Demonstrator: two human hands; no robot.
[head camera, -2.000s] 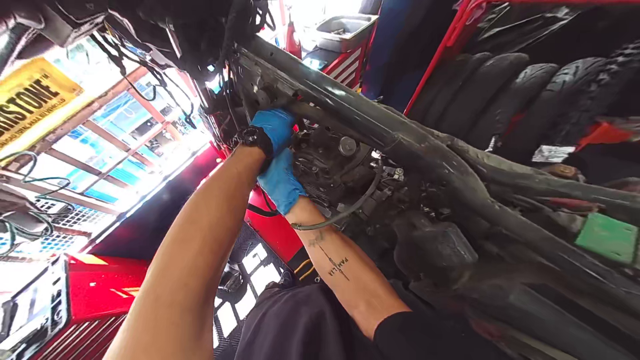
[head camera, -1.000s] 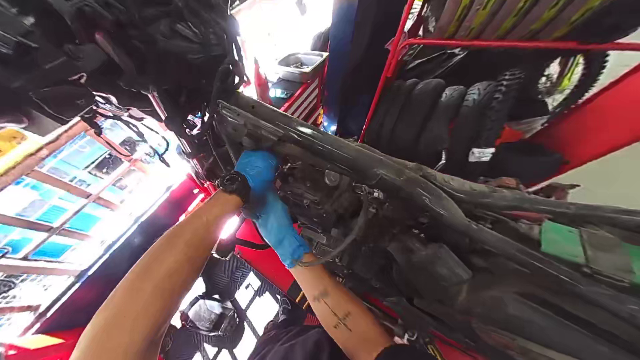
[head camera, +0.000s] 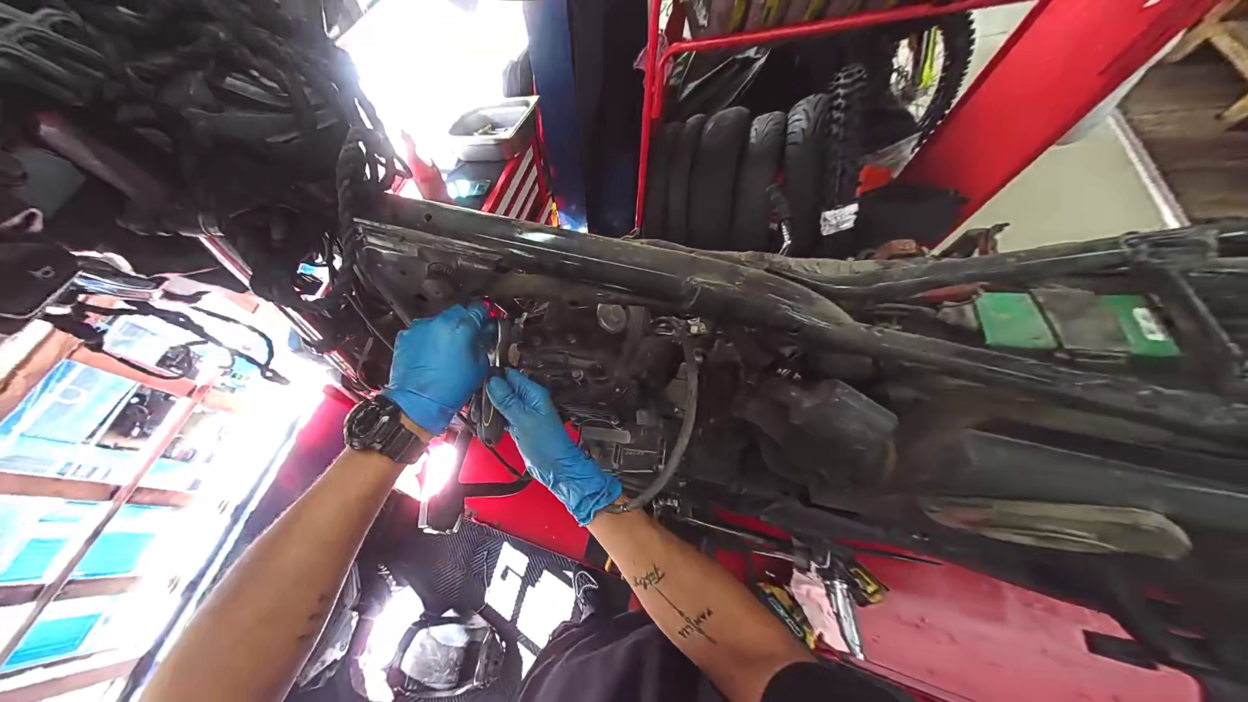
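Both my hands wear blue gloves and work at the front of a motorcycle engine (head camera: 575, 361), below the dark frame tube (head camera: 546, 249). My left hand (head camera: 441, 363), with a black watch on its wrist, is curled at the engine's edge near a small red part (head camera: 492, 312); its grip is hidden. My right hand (head camera: 546, 429) is just lower and to the right, its thumb and fingers against a dark, slim tool or part (head camera: 489, 414) that I cannot identify. A rubber hose (head camera: 690, 419) curves down beside my right wrist.
Cables and a wiring bundle (head camera: 366, 185) hang at the upper left. A green-and-grey battery (head camera: 1019, 320) sits in the frame at right. Tires (head camera: 723, 175) stand on a red rack behind. Metal tools (head camera: 840, 604) lie on the red surface (head camera: 955, 614) below. A metal tray (head camera: 492, 127) is farther back.
My hands, overlapping at the engine before, are now farther apart, and the dark slim item between them has come into sight. The view has shifted.
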